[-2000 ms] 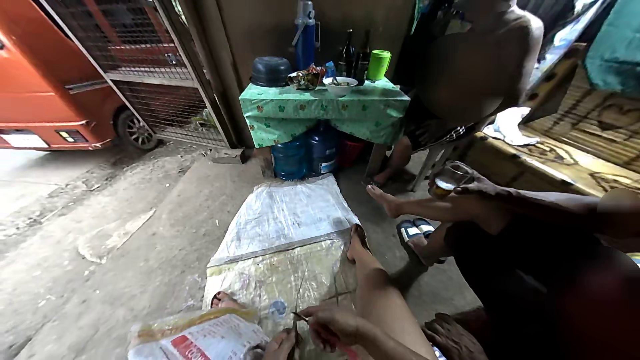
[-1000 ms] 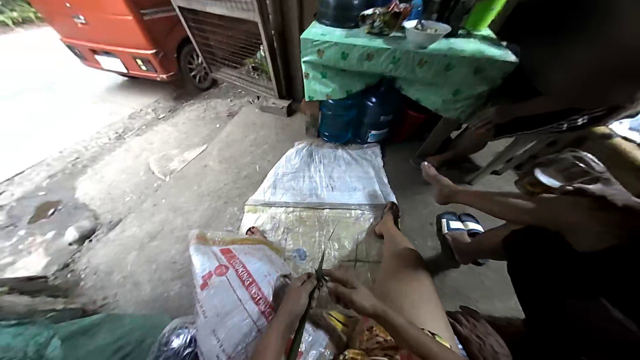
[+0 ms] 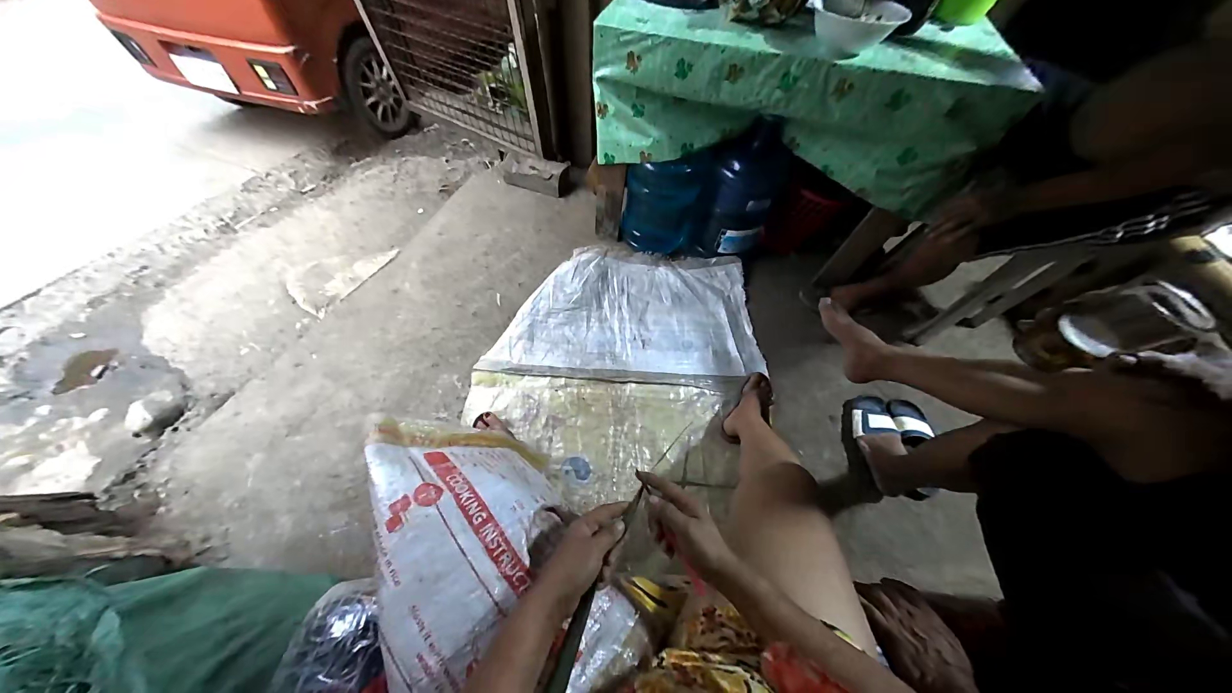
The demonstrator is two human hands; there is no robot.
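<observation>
My left hand [image 3: 587, 547] is closed around a long dark green leaf strip [image 3: 576, 630], which runs down past my wrist toward the lower edge. My right hand [image 3: 681, 525] pinches the strip's thin upper end between thumb and fingers, close beside the left. Something red, possibly a tool handle, shows under the right palm; its form is mostly hidden. A printed white woven sack [image 3: 452, 549] lies over my left leg. Beneath my hands and between my feet, a flattened sack sheet [image 3: 630, 318] covers the ground.
A table with a green cloth [image 3: 693, 87] stands ahead, blue water jugs [image 3: 741, 192] below it. At the right sit other people, one near a glass mug [image 3: 1136, 322]; slide sandals [image 3: 890, 421] lie by a foot. An orange vehicle [image 3: 231, 48] stands upper left, green netting [image 3: 192, 626] lower left.
The view has tilted down and turned left. My hands have come up around the strip, which now shows more of its length than two seconds ago.
</observation>
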